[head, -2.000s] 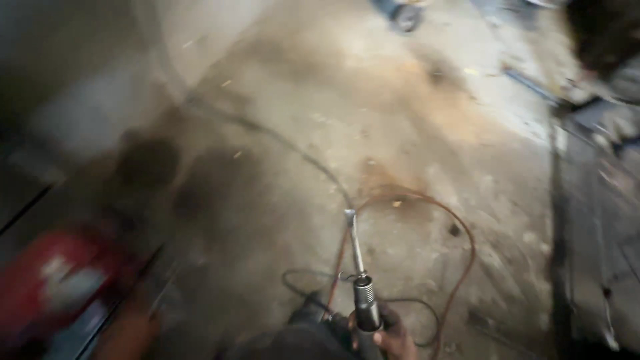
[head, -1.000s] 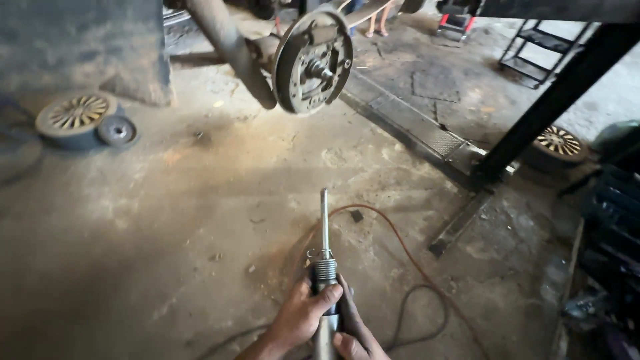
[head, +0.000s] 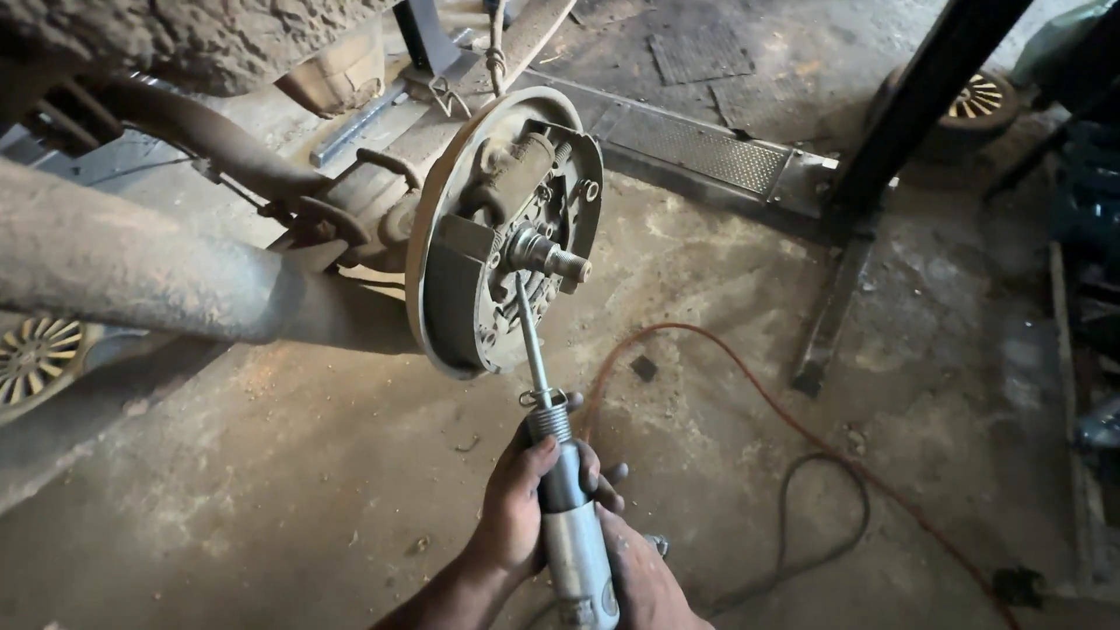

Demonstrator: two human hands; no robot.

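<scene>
Both of my hands are wrapped around an air hammer with a metal barrel and a coil retainer spring. My left hand grips the front of the barrel just behind the spring, and my right hand holds it farther back on the right side. A long steel chisel bit points up from the tool to a drum brake assembly, its tip just below the threaded spindle. Whether the tip touches anything there is unclear. Brake shoes, springs and a wheel cylinder show on the backing plate.
A thick axle tube crosses on the left. A black lift post and its metal base plate stand behind. An orange air hose and a dark hose lie on the floor. Wheels rest nearby.
The brake assembly is much closer in view than a second ago, and the bit's tip now appears over its lower part. Both hands still hold the air hammer. The view has moved strongly.
</scene>
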